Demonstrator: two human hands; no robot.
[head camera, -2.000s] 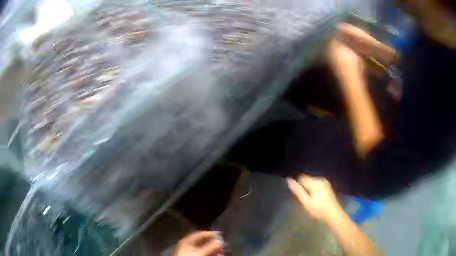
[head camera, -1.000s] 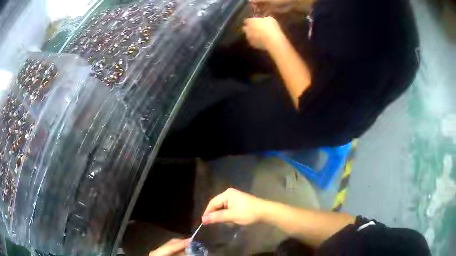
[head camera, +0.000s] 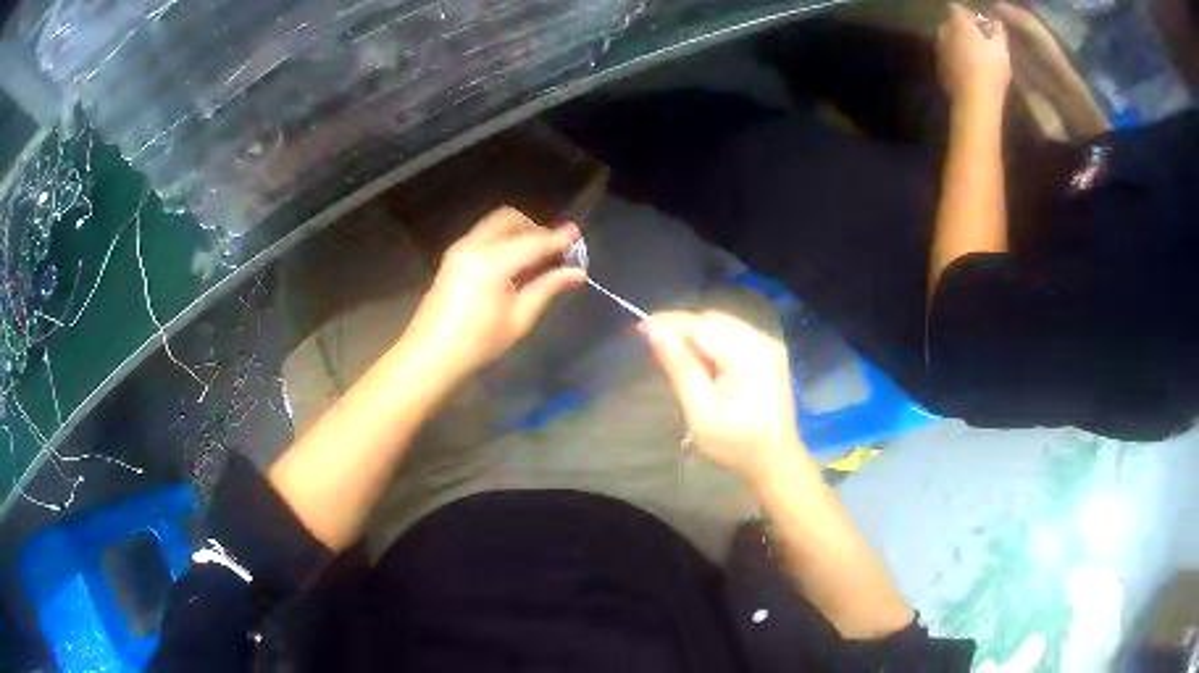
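My left hand (head camera: 480, 283) holds a small round silver-white part (head camera: 576, 250) between thumb and fingers, above my lap. A thin white strand (head camera: 615, 299) runs straight from the part to my right hand (head camera: 723, 381). My right thumb and fingertips are closed on the strand's other end. Both hands are bare, a short way apart, and the strand looks taut. The fingers partly hide the part, so its detail cannot be told.
Stacked clear trays (head camera: 329, 105) stand on the green bench (head camera: 112, 250) at upper left. A tangle of thin wires (head camera: 46, 250) hangs over its edge. Blue stools (head camera: 79, 565) are at both sides. Another person's arm (head camera: 973, 171) is at upper right; an open brown box (head camera: 506, 184) lies under the bench edge.
The view has swung so that both my hands are now near the middle instead of the bottom edge. The strand is still held between them. The wire tangle has come into view at left.
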